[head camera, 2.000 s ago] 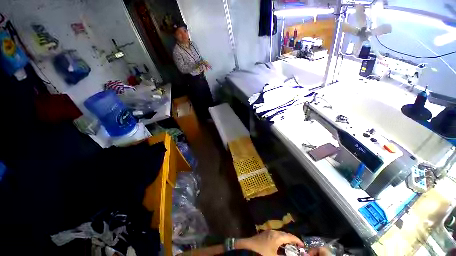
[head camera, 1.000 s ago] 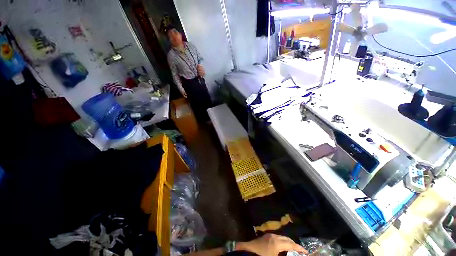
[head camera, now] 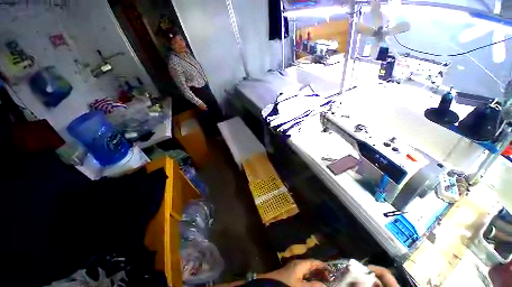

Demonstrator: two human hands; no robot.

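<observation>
A small white object, possibly a charger plug (head camera: 357, 274), is at the bottom edge, blurred and partly cut off. My right hand (head camera: 385, 277) is around its right side, only some fingers showing. My left hand (head camera: 300, 273), with a band at the wrist, reaches in from the left; its fingertips are low by the object, and its grip is unclear. Shiny clear plastic (head camera: 338, 265) shows between the hands. A dark reddish-brown phone (head camera: 343, 164) lies flat on the white machine table (head camera: 314, 152), left of the sewing machine (head camera: 382, 161).
A long yellow and white bench (head camera: 264, 182) stands in the aisle. A yellow wooden frame (head camera: 170, 224) and bagged goods (head camera: 197, 255) are at left. A person (head camera: 190, 78) stands at the back. A blue tray (head camera: 402, 230) and dark thread cones (head camera: 443, 112) are at right.
The view has shifted, so the scene sits further left. The white object shows more clearly between my hands, and more of my right hand is visible. The person's arms have lowered.
</observation>
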